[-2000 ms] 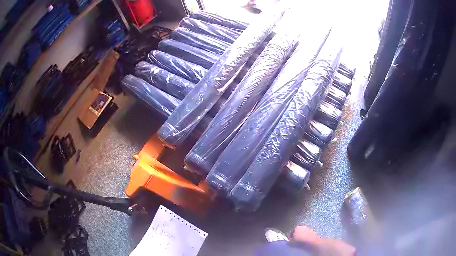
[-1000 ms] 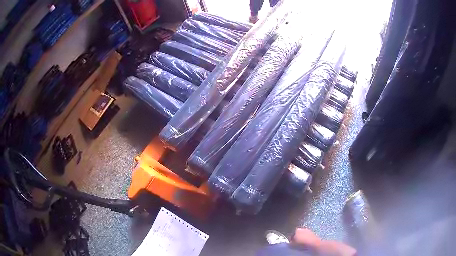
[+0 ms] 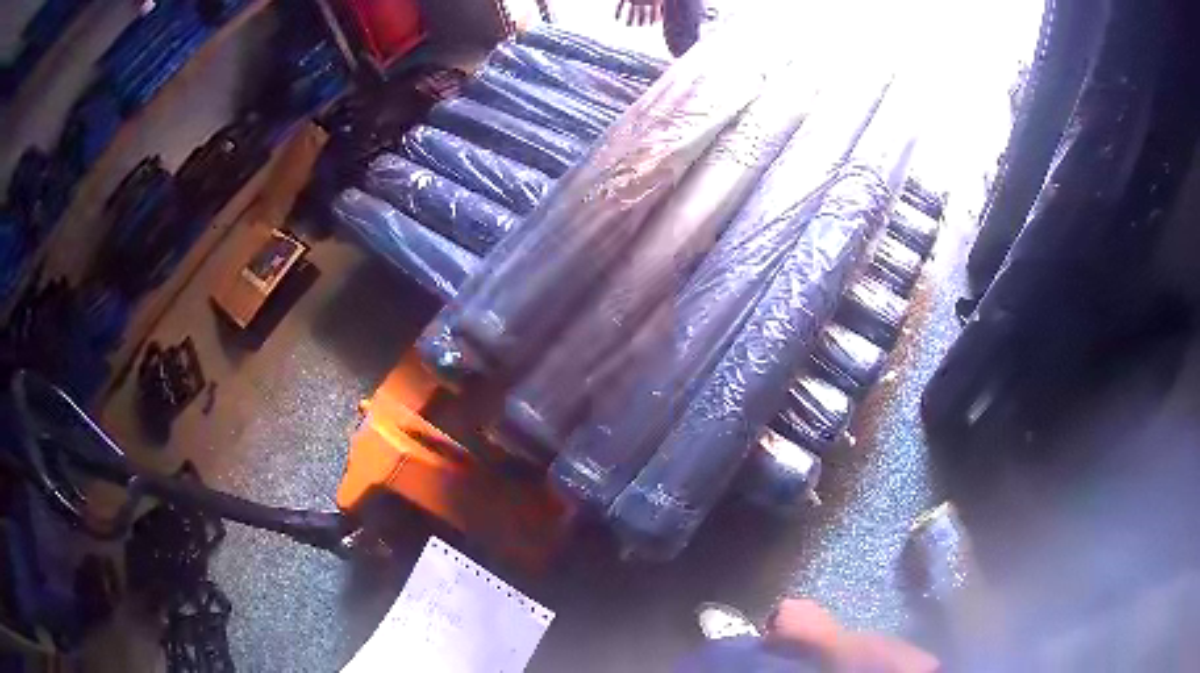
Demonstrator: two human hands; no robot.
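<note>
A white sheet with punched holes (image 3: 454, 615), probably the delivery note, is at the bottom edge, cut off. No hand shows on its visible part. My left hand is not in view. A blurred, partly cut-off bare hand or forearm, apparently my right (image 3: 842, 642), is at the bottom, right of the sheet; its fingers cannot be made out. Ahead, several dark rolls in clear film (image 3: 757, 355) lie crosswise over a lower layer of wrapped rolls (image 3: 461, 178). The leftmost upper rolls are blurred. The far ends are lost in glare.
An orange pallet jack (image 3: 408, 460) stands at the rolls' near end, its black handle (image 3: 224, 510) reaching left. An open carton (image 3: 263, 279) and shelved dark bundles (image 3: 132, 210) are at left. Another person's hand (image 3: 641, 11) shows at the top. A pale cylinder (image 3: 937, 546) is right; large dark shapes fill the right side.
Another person's hand and arm now show at the top edge, where legs showed before. Another roll now lies at the left of the upper layer, blurred. The sheet has barely moved.
</note>
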